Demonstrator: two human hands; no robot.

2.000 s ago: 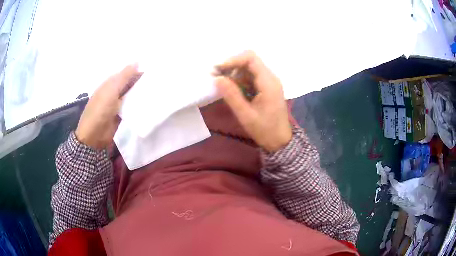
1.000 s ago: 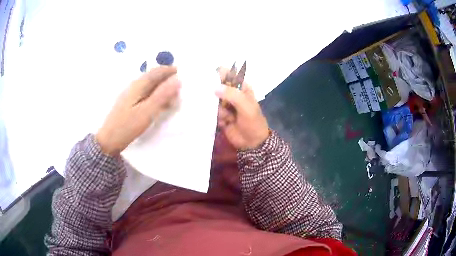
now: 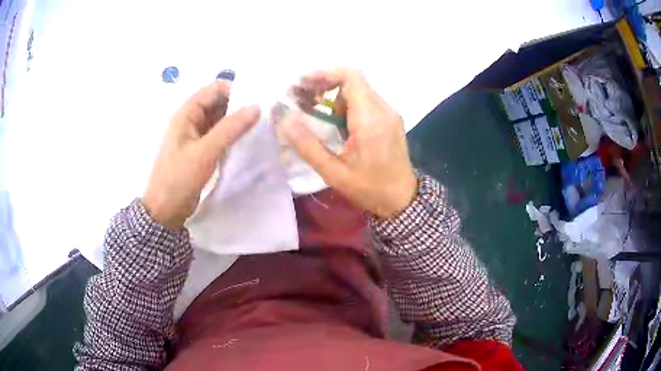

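Observation:
A white garment (image 3: 250, 196) hangs between my hands over the table edge and my lap. My left hand (image 3: 192, 152) holds its cloth between thumb and fingers. A dark button (image 3: 226, 74) shows just above my left fingertips, and another button (image 3: 170, 74) lies further left on the white cloth. My right hand (image 3: 355, 141) is blurred, close to the cloth, with the thread snips (image 3: 322, 109) in its curled fingers. The blades are mostly hidden, so I cannot tell whether they touch the cloth.
The maroon apron (image 3: 290, 319) has loose thread bits on it. White cloth or tabletop fills the upper view. At the right, beyond the green floor (image 3: 471, 196), stand a carton (image 3: 536, 119), a blue packet (image 3: 583, 181) and a crumpled plastic bag (image 3: 598, 228).
My right hand has moved up and turned inward, hiding the snip blades that pointed up. My left thumb now pinches the cloth, and the hanging flap has shifted up.

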